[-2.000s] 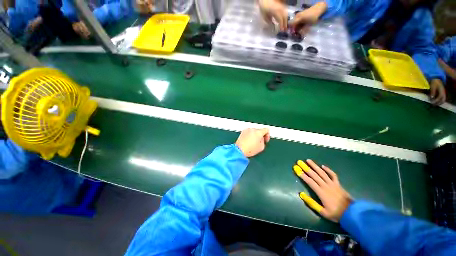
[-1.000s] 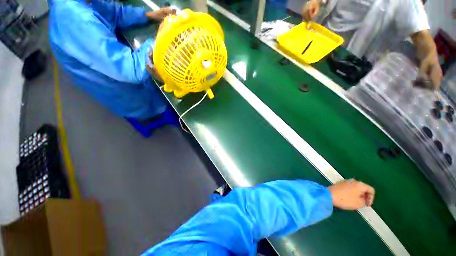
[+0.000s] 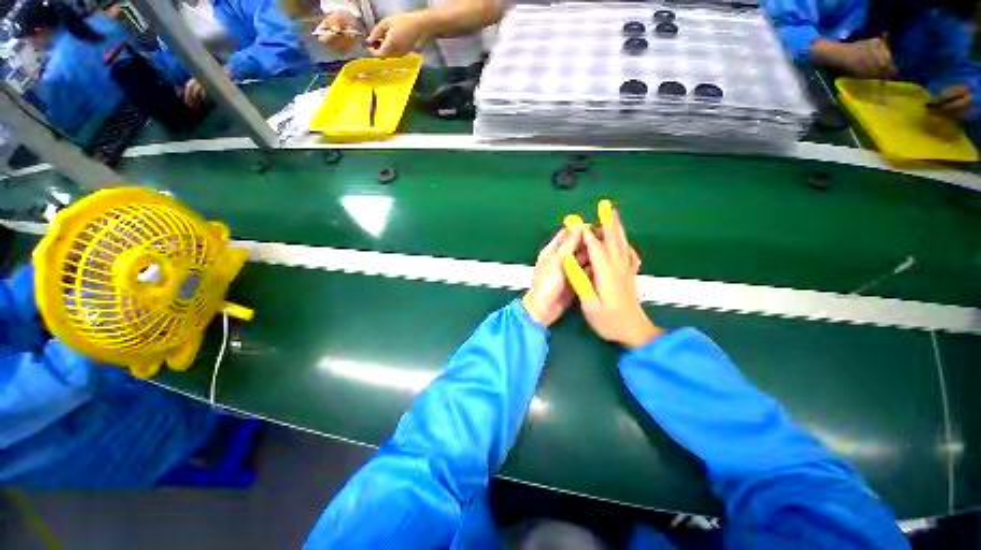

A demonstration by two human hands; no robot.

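Note:
My left hand and my right hand touch each other above the white strip of the green conveyor belt. Yellow finger cots cover the thumb and two fingers of my right hand. The fingers of my left hand are partly hidden behind the right hand. No part shows between the hands, but the space between the palms is hidden. Two round black plastic parts lie on the belt just beyond my fingertips.
A yellow fan with a white cable stands at the left. Clear blister trays with black discs are stacked across the belt. Yellow bins flank them. Co-workers in blue sit opposite and at left. More black parts lie on the belt.
The view turned left and then back. My right hand, flat over the belt at right two seconds ago, now touches my left. The co-worker's hands have left the clear trays.

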